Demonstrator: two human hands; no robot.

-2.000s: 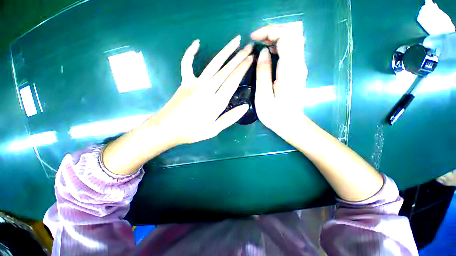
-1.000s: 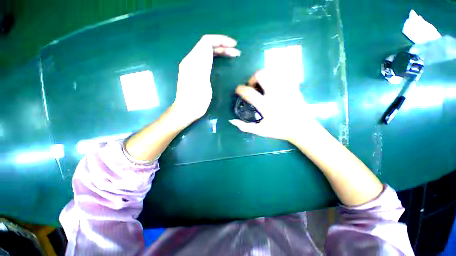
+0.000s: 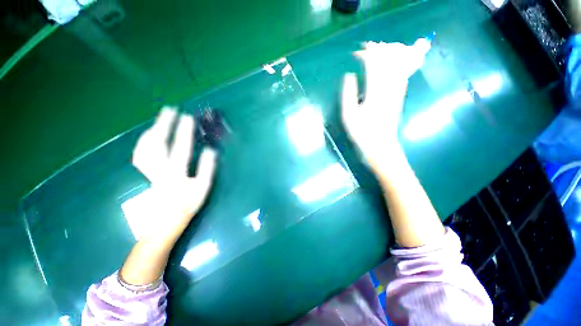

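Note:
A dark round unit (image 3: 212,126), blurred, is on or just above the clear mat (image 3: 255,184), left of centre. My left hand (image 3: 172,169) is beside it on its left, fingers spread and apparently not closed on it. My right hand (image 3: 382,102) is over the green surface beyond the mat's right edge, thumb apart from the fingers. A white patch (image 3: 385,46) at its fingertips may be the wiping cloth; blur hides where fingers end and whether they grip it. The glossy round item and pen-like tool cannot be made out.
Another black unit (image 3: 346,5) stands at the top edge. A black tray (image 3: 525,48) with small shiny pieces behind it is at upper right. A person's blue sleeve (image 3: 548,149) is at the right edge. A pale object (image 3: 64,7) is at top left.
The view has turned. My right hand has left the dark unit and moved right and away, off the mat. My left hand has opened out and is now beside the unit.

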